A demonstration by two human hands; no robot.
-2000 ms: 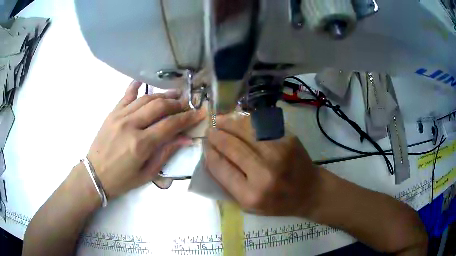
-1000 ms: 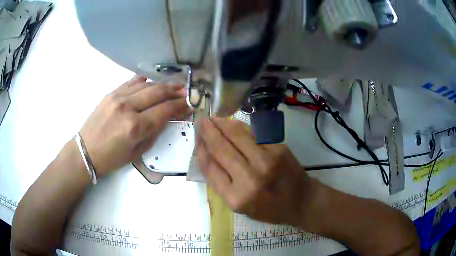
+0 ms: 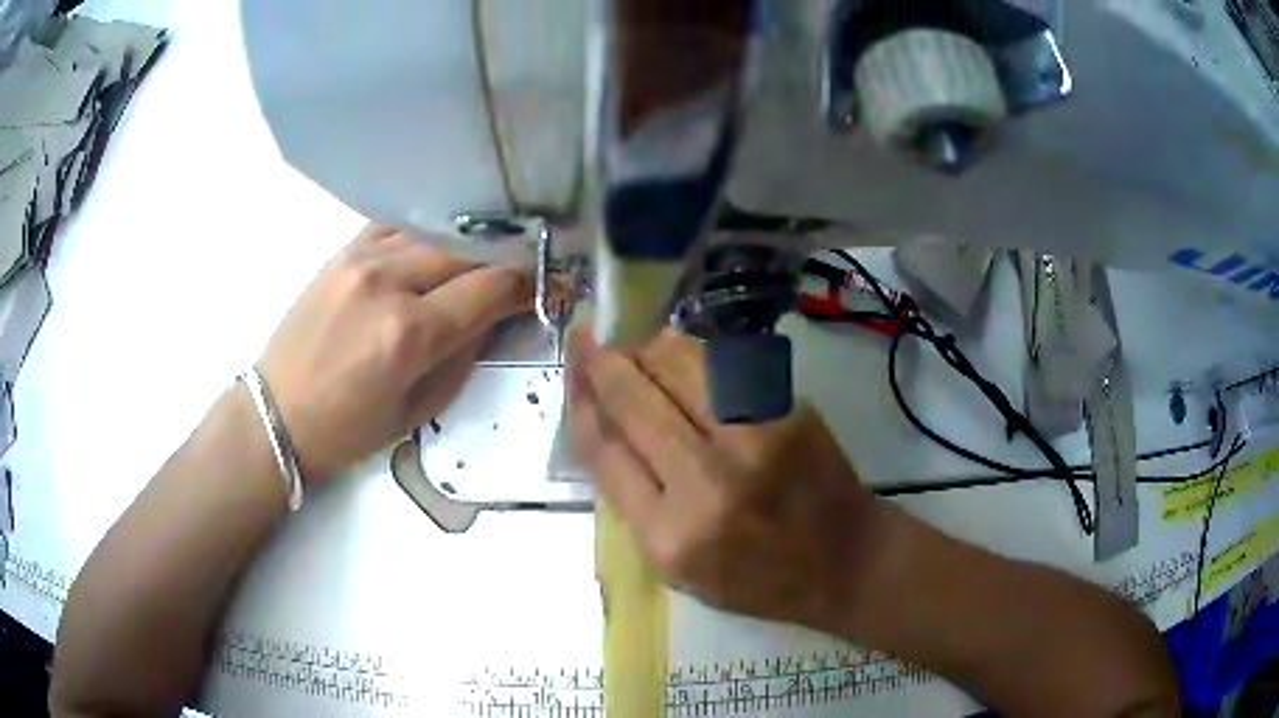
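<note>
A beige-grey fabric piece (image 3: 571, 442) lies at the needle area under the sewing machine's white head (image 3: 393, 112); only a narrow part shows. My left hand (image 3: 386, 330) is left of the needle, its fingertips near the presser foot, partly hidden behind the machine's metal parts. My right hand (image 3: 722, 491) rests on the fabric piece in front of the needle, fingers together, pressing or holding it. I cannot tell whether my left fingers grip fabric. The yellow tape strip (image 3: 634, 617) runs from the foot to the table's front edge.
A pile of cut pieces (image 3: 49, 126) lies far left. Right of the needle are a dark square-ended knob (image 3: 749, 376), red-handled snips (image 3: 849, 309), a black cord (image 3: 968, 372) and waiting zippers (image 3: 1112, 463). The metal needle plate (image 3: 491, 435) shows between my hands. Blue material shows lower right.
The fabric under my right hand shows less in front than before. My left hand has drawn back from the needle plate, then moved slightly right. The camera view has shifted a little.
</note>
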